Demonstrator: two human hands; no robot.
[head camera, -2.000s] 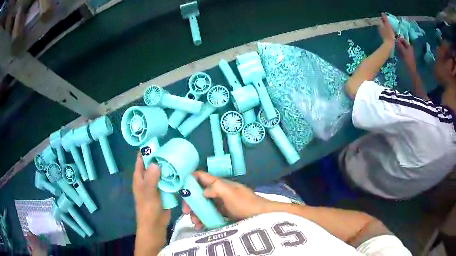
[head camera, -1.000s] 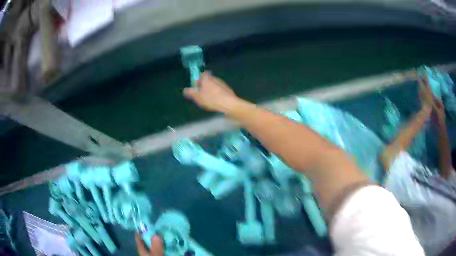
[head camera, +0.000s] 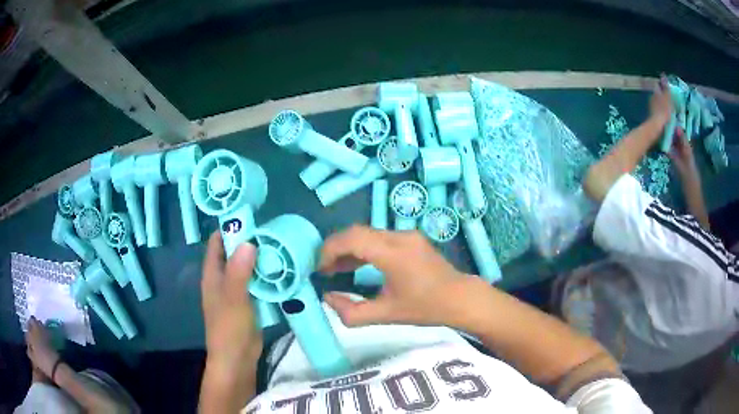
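Note:
My left hand (head camera: 228, 295) is closed around a turquoise handheld fan (head camera: 229, 186), grille facing up, with lit digits on its small dark display. A second fan (head camera: 284, 259) lies against the first fan and my left thumb. Its handle slants down over my shirt and its oval display looks dark. The blades in both heads show no blur. My right hand (head camera: 389, 275) is just right of the second fan, fingers apart and empty.
Several fans lie in a left pile (head camera: 150, 182) and a middle pile (head camera: 409, 162). A clear bag of small parts (head camera: 519, 170) lies right of them. Co-workers sit on both sides. The green conveyor belt (head camera: 324, 57) runs behind the pale bench edge (head camera: 243, 116).
My right hand gripped a fan on the belt one second ago; it is now back near my body, empty. That fan no longer shows on the belt. The view has tilted down again.

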